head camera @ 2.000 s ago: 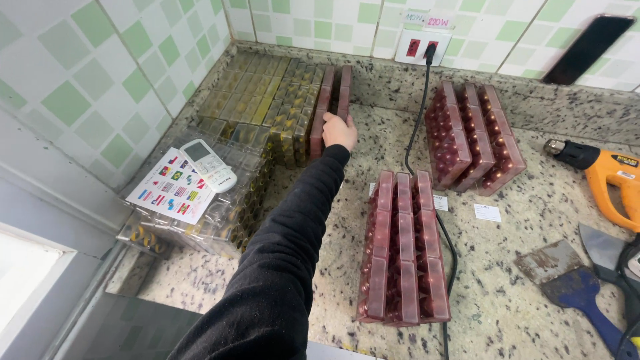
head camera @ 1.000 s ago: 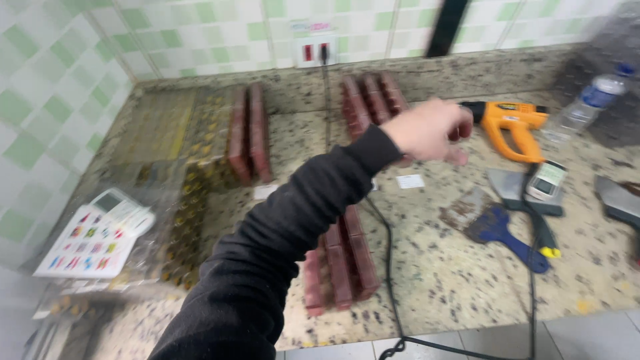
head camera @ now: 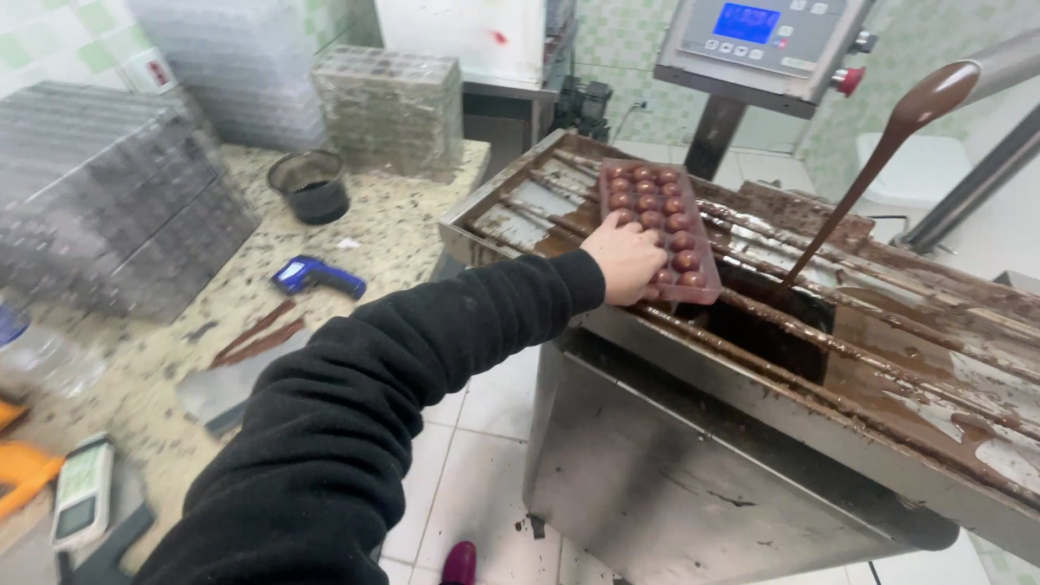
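My left hand [head camera: 627,262], in a black sleeve, grips the left edge of a pinkish clear plastic chocolate mould [head camera: 676,221], its fingers over the top face. Rows of round brown chocolate cavities fill the mould. It lies across chocolate-coated metal bars [head camera: 751,309] on a stainless steel chocolate machine. Just right of the mould, a stream of melted chocolate [head camera: 845,191] runs from a spout into the dark opening [head camera: 764,337] under the bars. My right hand is not in view.
On the granite counter [head camera: 244,183] at left are wrapped mould stacks [head camera: 122,195], a dark bowl [head camera: 310,187], a blue infrared thermometer [head camera: 318,276], a scraper [head camera: 236,374] and a white remote control [head camera: 84,487]. A control panel [head camera: 751,49] stands behind the machine.
The view has swung far right, from the counter to the machine. My left hand was at upright moulds, then raised above the counter; now it grips a mould on the bars.
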